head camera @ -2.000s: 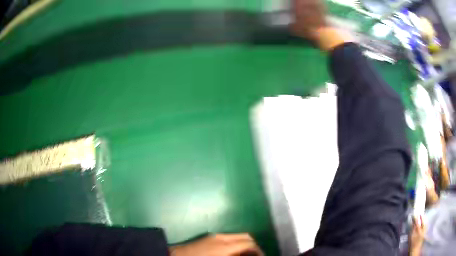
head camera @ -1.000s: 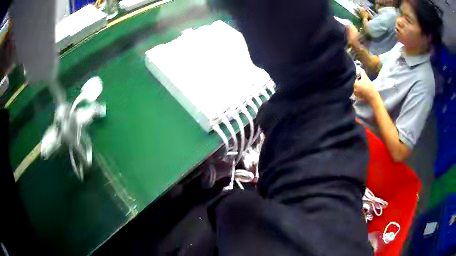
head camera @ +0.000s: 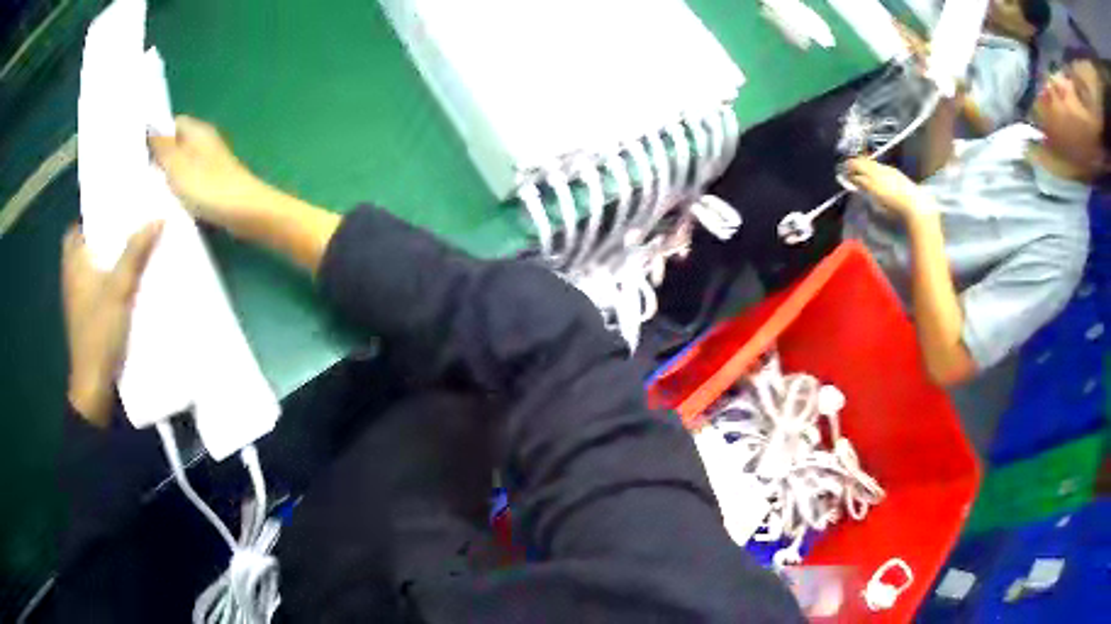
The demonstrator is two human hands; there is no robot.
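Note:
Two white power strips [head camera: 183, 280] lie side by side at the left edge of the green bench, their cords hanging over the near edge to a bundled coil [head camera: 241, 585]. My left hand [head camera: 104, 305] is on their left side, thumb over the top. My right hand [head camera: 201, 171] is at their right side, fingers at the edge of the right strip. A row of several more power strips [head camera: 585, 73] lies at the top middle, with cords [head camera: 627, 183] curving down over the bench edge. No small grey pieces can be made out.
A red bin [head camera: 895, 402] with white coiled cords [head camera: 792, 451] stands below the bench at right. Blue crates [head camera: 1036, 488] are at the far right. A person in a grey shirt [head camera: 1017, 238] holds a corded white strip at upper right; another person is behind.
The view has shifted, with more of the red bin showing. Both hands are now at two strips on the left, where a blurred strip and coiled cord were seen before.

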